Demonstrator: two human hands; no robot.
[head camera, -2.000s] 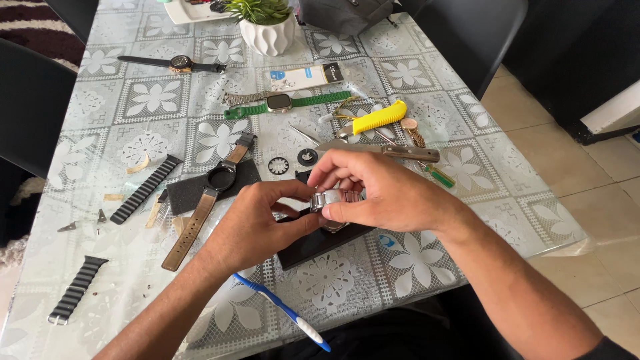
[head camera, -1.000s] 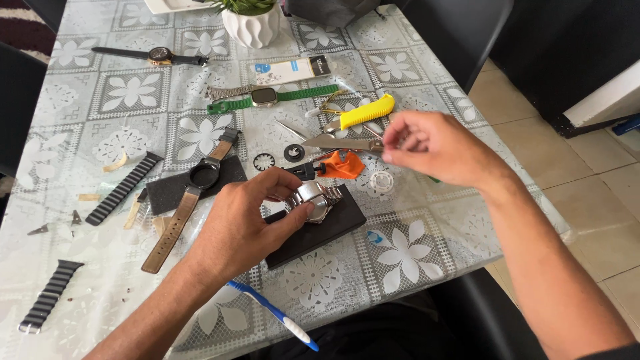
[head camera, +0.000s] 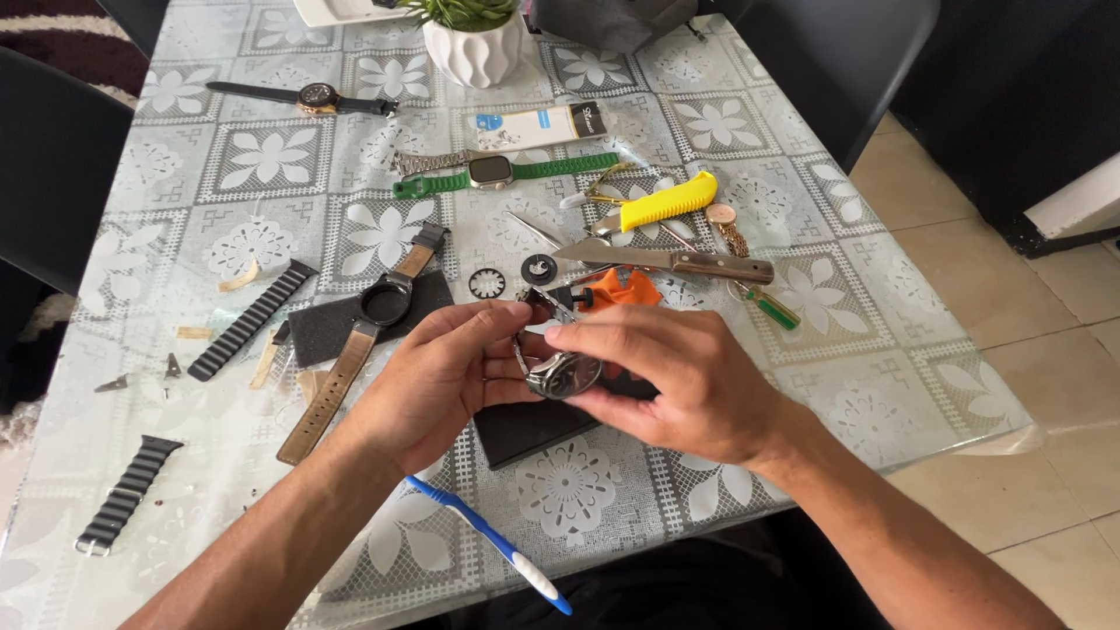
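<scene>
A wristwatch with a dark dial and a metal bracelet (head camera: 563, 376) is held up over a flat black box (head camera: 516, 435). My left hand (head camera: 446, 376) grips the bracelet on its left side, thumb near the top. At the right, my right hand (head camera: 682, 376) has its fingers around the watch case and bracelet. Just beyond the hands are an orange cloth-like piece (head camera: 623, 290), a black ring (head camera: 539, 269) and a toothed ring (head camera: 487, 283). A watch case on a brown leather strap (head camera: 328, 394) leans across a dark foam block (head camera: 306, 337) to the left.
A wooden-handled knife (head camera: 722, 266), a yellow utility knife (head camera: 669, 201) and a green-handled screwdriver (head camera: 773, 308) lie beyond my right hand. Farther back are a green-strapped smartwatch (head camera: 490, 171) and a white plant pot (head camera: 473, 54). A blue toothbrush (head camera: 490, 532) lies at the near edge; black straps (head camera: 252, 320) lie left.
My right hand was off to the right, away from the watch, one second ago; now it is back on it. The watch has been lifted from over the box and turned, its dial now showing.
</scene>
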